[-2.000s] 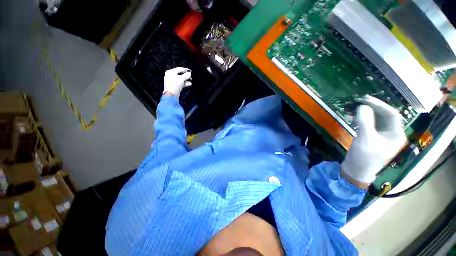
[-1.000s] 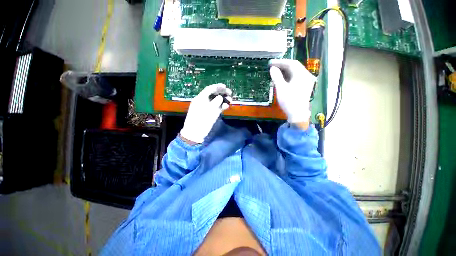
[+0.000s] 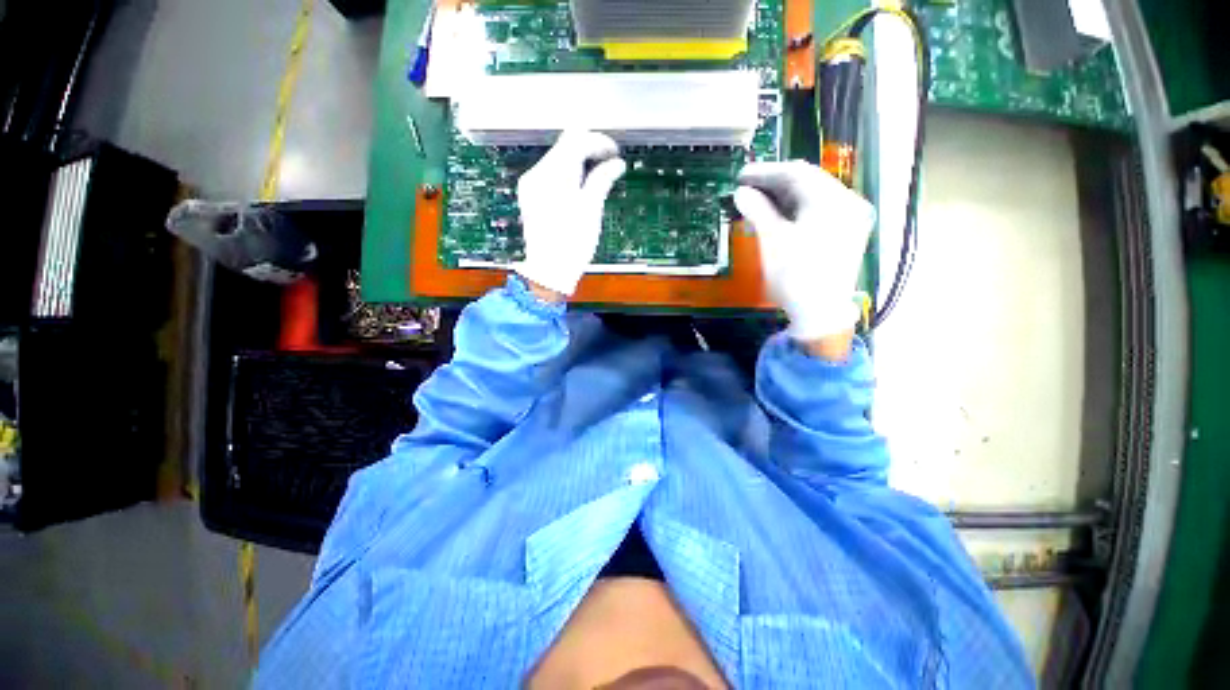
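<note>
The green circuit board [image 3: 661, 223] lies in the orange fixture [image 3: 648, 289] in front of me. A long silver-white heatsink [image 3: 607, 105] crosses the board. My white-gloved left hand [image 3: 564, 213] is over the left part of the board, fingertips at the heatsink's near edge; whether they hold a small part cannot be told. My white-gloved right hand [image 3: 807, 243] is over the board's right edge, thumb and forefinger close together; a small dark spot shows at the fingertips, too small to name.
The screwdriver [image 3: 842, 115] lies right of the board, its cord [image 3: 920, 175] looping beside it. The black parts tray [image 3: 324, 425] is at lower left, with metal pieces [image 3: 385, 321] and a red item [image 3: 300, 316] behind. Another board [image 3: 991, 68] is at upper right.
Over two seconds the view has turned from the tray to the board. My left hand went from the tray to the board's near edge, then forward to the heatsink. My right hand stays near the board's right side.
</note>
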